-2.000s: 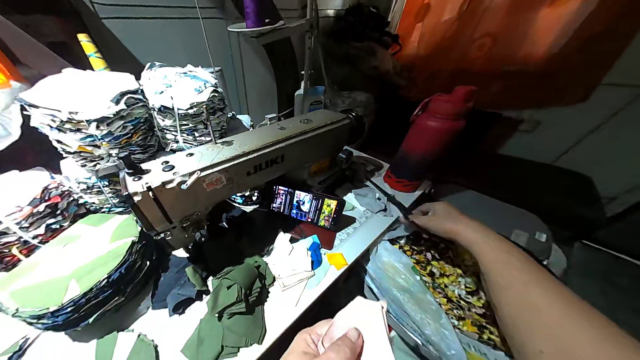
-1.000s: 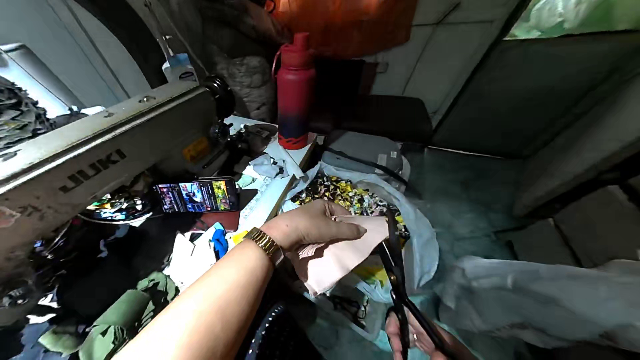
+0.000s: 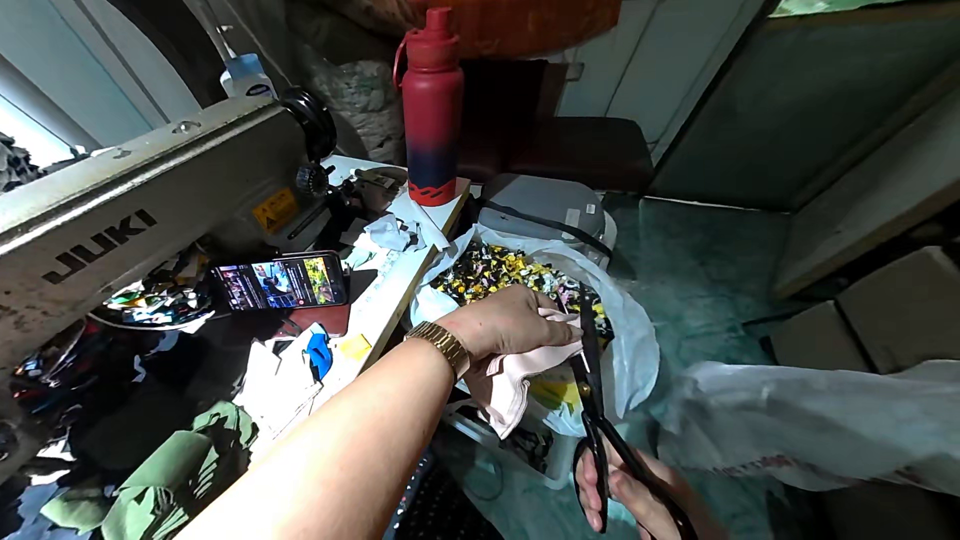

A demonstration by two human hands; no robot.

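Note:
Pale pink fabric (image 3: 510, 382) hangs from my left hand (image 3: 510, 322), which pinches its upper edge and wears a gold watch (image 3: 442, 346) at the wrist. My right hand (image 3: 637, 495), at the lower right, grips the handles of black fabric scissors (image 3: 592, 397). Their blades point upward, at the right edge of the fabric beside my left fingertips. Below both hands lies an open plastic bag (image 3: 634, 352) of small yellow, black and white fabric scraps (image 3: 495, 270). Whether the blades are cutting cloth is unclear.
A Juki sewing machine (image 3: 150, 217) and a lit phone (image 3: 281, 281) are at left, near green fabric (image 3: 161, 472). A red and blue bottle (image 3: 433, 112) stands on the table corner. Another plastic bag (image 3: 810, 420) is at right, with a grey case (image 3: 544, 206) behind the scrap bag.
The view has swung right since two seconds ago. The scissors are now upright at the pink fabric in my left hand, over the scrap bag. Since one second ago, the fabric hangs more crumpled.

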